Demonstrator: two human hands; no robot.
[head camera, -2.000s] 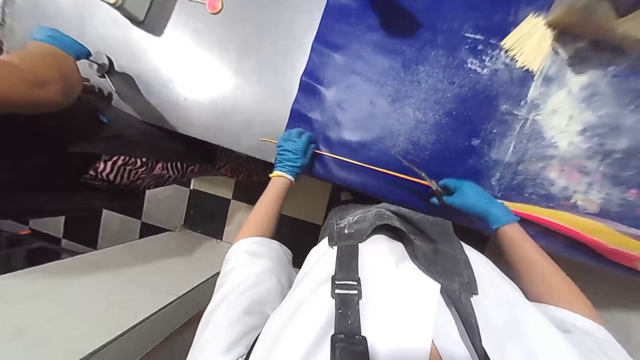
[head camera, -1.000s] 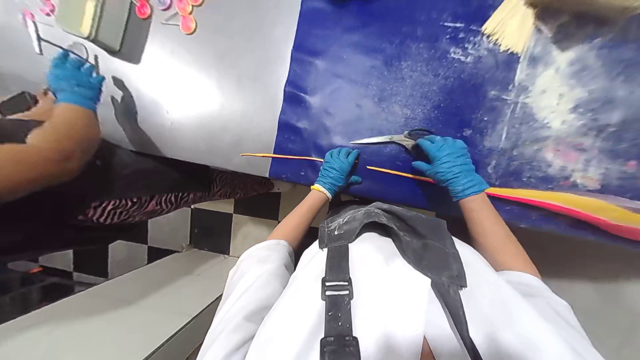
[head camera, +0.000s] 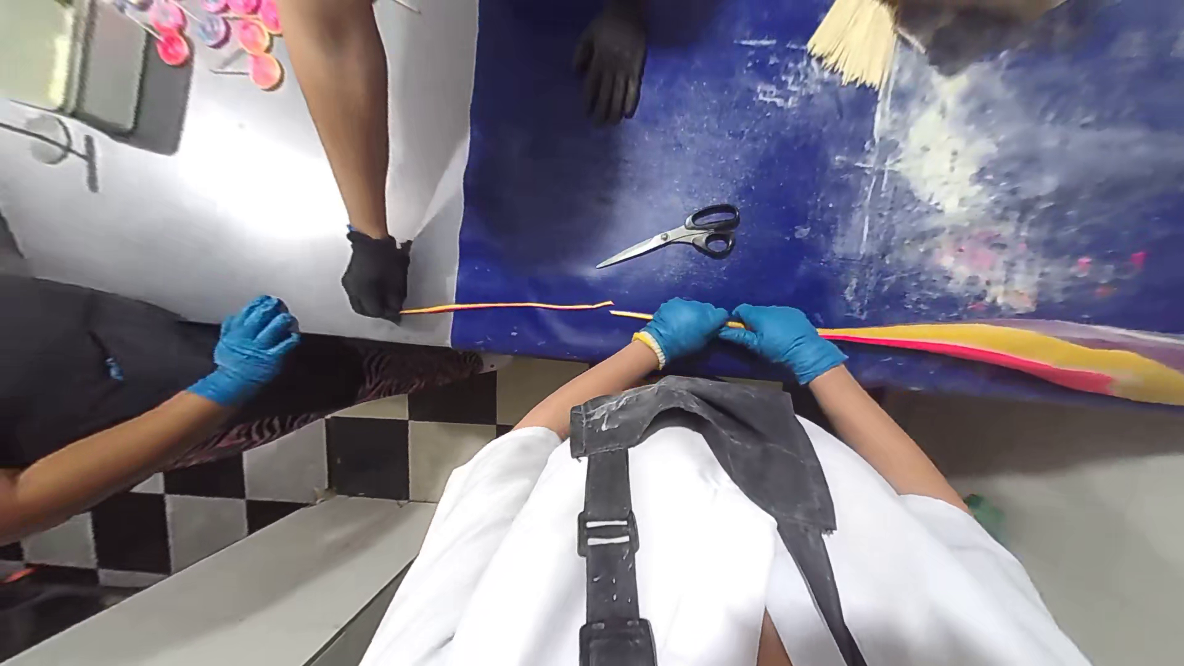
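My left hand (head camera: 684, 329), in a blue glove, is closed on the thin end of a yellow and red striped strand (head camera: 1017, 350). Close beside it on the right, my right hand (head camera: 782, 340), also gloved in blue, grips the same strand. The strand widens to the right into a thick yellow, red and purplish band along the table edge. A separate thin cut piece (head camera: 518, 305) lies to the left, its far end at a co-worker's black-gloved hand (head camera: 376, 276). Black-handled scissors (head camera: 680, 238) lie on the blue surface beyond my hands.
Another co-worker's blue-gloved hand (head camera: 254, 347) is at the left table edge. Pink and orange round lollipops (head camera: 252, 37) lie at the upper left near a grey-green container (head camera: 111, 74). A black-gloved hand (head camera: 612, 69) rests at the far side, and a pale bristle brush (head camera: 856, 42) is upper right.
The scissors, held in my right hand two seconds ago, now lie on the blue surface. My hands have come close together on the strand. A co-worker's black-gloved hand has come to the cut piece.
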